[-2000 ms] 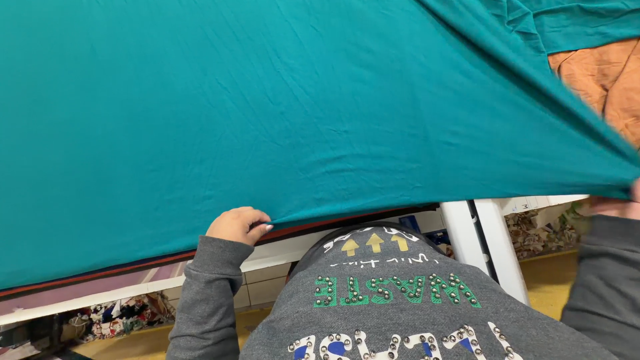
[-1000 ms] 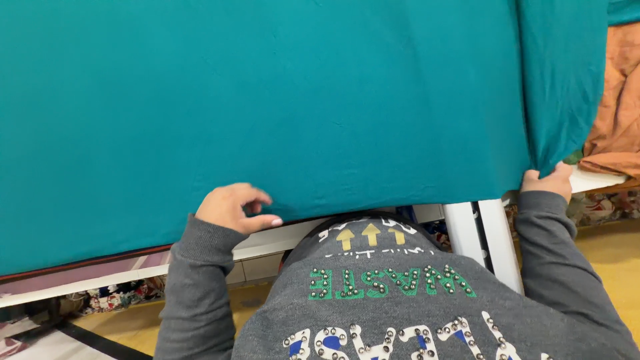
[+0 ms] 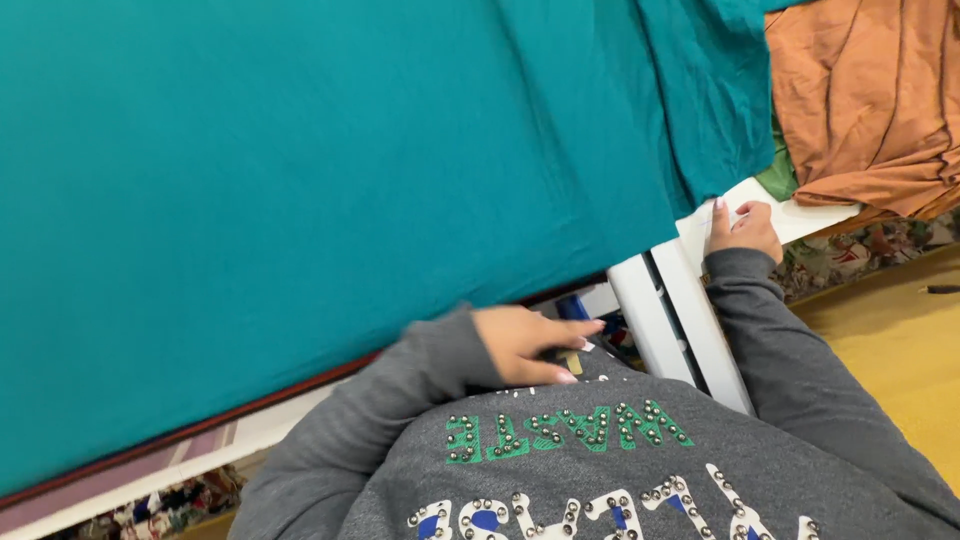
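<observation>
A broad sheet of teal fabric (image 3: 300, 172) lies spread over the table, its near edge running along the table edge and its right end gathered in folds. My left hand (image 3: 529, 345), a little blurred, is off the cloth in front of my body, fingers apart and pointing right, with nothing in it. My right hand (image 3: 744, 231) rests at the white table surface beyond the pale rail, its index fingertip at the lower corner of the folded teal cloth. Whether it pinches the cloth cannot be made out.
Crumpled orange fabric (image 3: 862, 97) lies at the upper right, with a bit of green cloth (image 3: 780, 169) beside it. A pale metal rail (image 3: 679, 322) juts toward me between my arms. Patterned fabric scraps (image 3: 855, 259) are below the table, above a yellow floor (image 3: 885, 345).
My left hand has left the near edge of the teal cloth and moved right across my front. The cloth's right end, earlier pulled far right in my right hand, now lies in folds nearer the rail.
</observation>
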